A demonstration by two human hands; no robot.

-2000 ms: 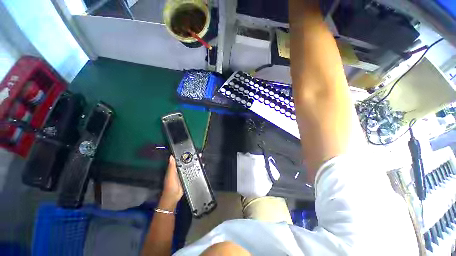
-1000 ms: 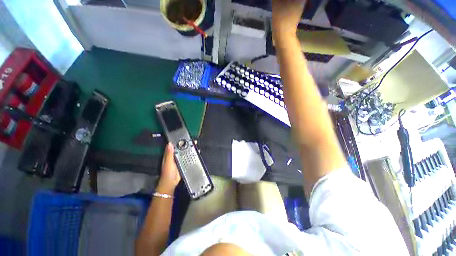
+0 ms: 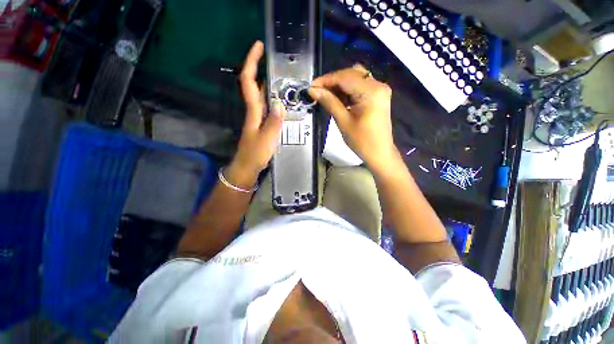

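Observation:
A lock panel housing [image 3: 294, 158], long with a black rim and grey inside, is held upright in front of me with its inner side up. A round metal hub [image 3: 294, 95] sits near its middle. My left hand [image 3: 259, 121] holds the panel's left edge, thumb beside the hub. My right hand [image 3: 358, 104] has its thumb and fingertips pinched at the hub's right side on a small dark round part [image 3: 306, 97]. The fingertips partly hide that part.
Black mat [image 3: 404, 181] under the hands, with a pile of thin pins [image 3: 460, 173], white bushings [image 3: 480, 115] and a blue-handled screwdriver [image 3: 501, 181] at right. White board with round parts [image 3: 424, 64] beyond. Blue crate [image 3: 87, 222] at left. Handle rack [image 3: 589, 269] at far right.
My right hand has come back from the far shelf to the hub, now pinching a small dark part. The panel is raised closer and turned straighter. The view has shifted toward my lap.

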